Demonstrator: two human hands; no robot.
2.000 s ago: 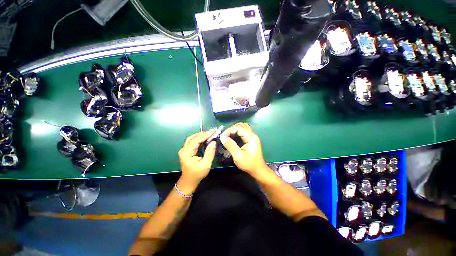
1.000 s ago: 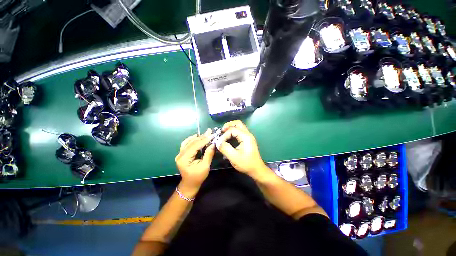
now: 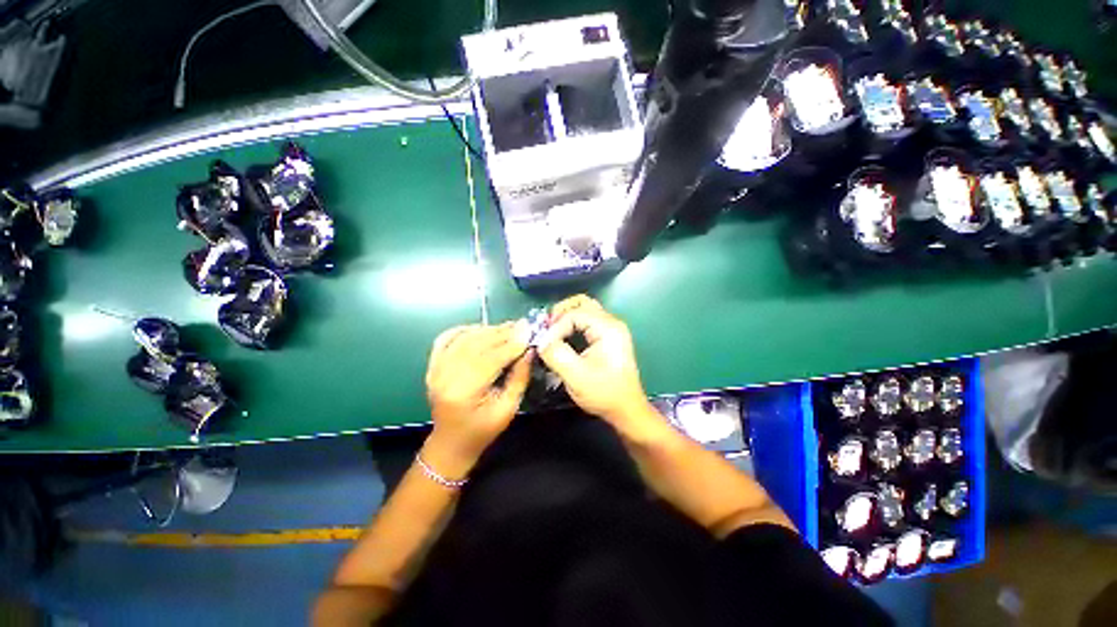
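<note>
My left hand [image 3: 475,377] and my right hand [image 3: 590,355] are close together at the front edge of the green bench [image 3: 368,355]. Between their fingertips they hold a small pale or silver piece [image 3: 537,325]. A dark shape, which looks like a black housing, shows partly below the fingers; most of it is hidden, and I cannot tell which hand supports it. The white screw feeder [image 3: 551,184] stands just beyond my hands. The long black screwdriver [image 3: 698,123] slants over the feeder's right side, touched by neither hand.
Unfinished black units [image 3: 255,304] stand in loose clusters on the left. Rows of assembled units [image 3: 870,211] fill the right side. A blue crate [image 3: 810,472] holding units is below the bench edge at right. A metal rail [image 3: 294,113] and a cable run behind. A person's dark-clothed part shows at far right.
My hands stay together at the same place, with small finger shifts around the pale piece. The left hand has turned slightly. The view has shifted a little.
</note>
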